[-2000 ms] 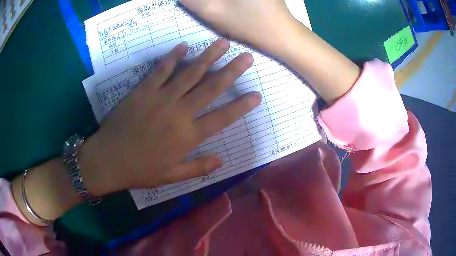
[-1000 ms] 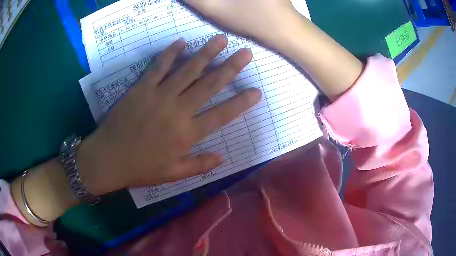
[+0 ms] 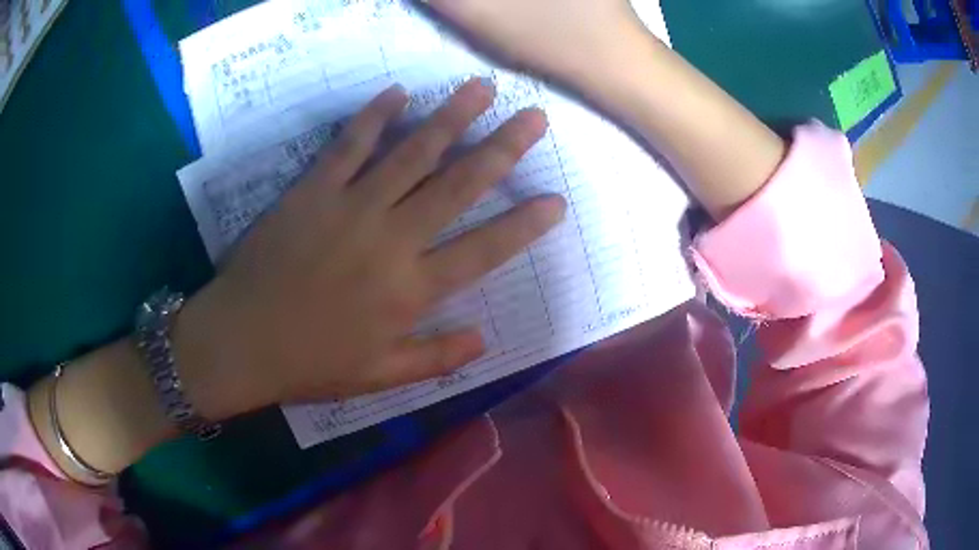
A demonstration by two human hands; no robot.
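Note:
Two white printed record forms (image 3: 601, 247) with ruled tables lie overlapping and tilted on the green mat. My left hand (image 3: 344, 258) lies flat on the lower form with its fingers spread and holds nothing. My right hand (image 3: 526, 27) rests over the upper form at the top of the picture. Its fingers are cut off by the top edge, so what it holds, if anything, is hidden.
A green label (image 3: 863, 92) sits at the mat's right edge. Blue tape (image 3: 156, 64) runs beside the forms. Part of a tray (image 3: 24, 38) with rows of small parts shows at the top left. Blue objects (image 3: 925, 30) stand at the top right.
My right hand has shifted slightly to the right along the upper form. My left hand stays spread on the lower form. The print looks more blurred now.

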